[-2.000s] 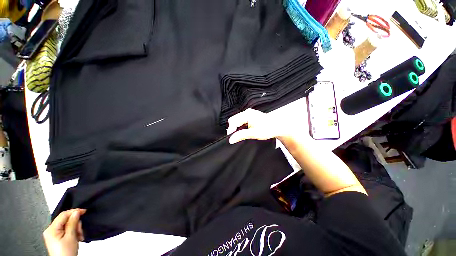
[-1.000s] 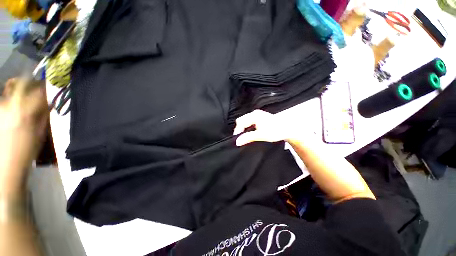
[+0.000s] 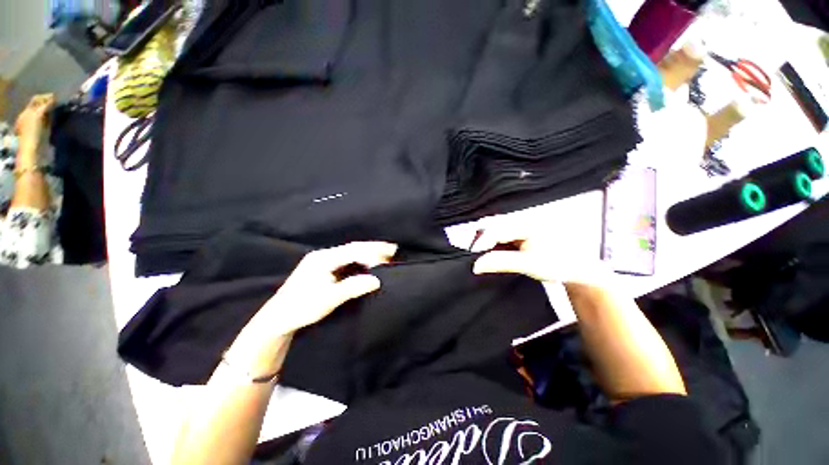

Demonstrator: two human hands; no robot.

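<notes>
A loose black garment piece (image 3: 409, 318) lies over the near side of the table. My left hand (image 3: 332, 286) pinches its upper folded edge at the centre. My right hand (image 3: 523, 259) pinches the same edge a little further right. The narrow dark seam or edge (image 3: 427, 260) runs between my two hands. No needle or thread can be made out at the fingertips. A stack of black garments (image 3: 300, 154) lies just beyond the loose piece, with layered folds at its right side.
A lit phone (image 3: 629, 222), black thread cones with green rings (image 3: 727, 202), red-orange scissors (image 3: 751, 80), a blue pouch (image 3: 623, 50) and a magenta item (image 3: 661, 27) are right. Large scissors (image 3: 134, 143) and a striped yellow bundle (image 3: 144, 82) are left. Another person's arm (image 3: 32, 159) shows far left.
My left hand let go of the garment's left end, swung out left as a blur, and now pinches the edge near my right hand. The view has shifted, so the table items appear further right.
</notes>
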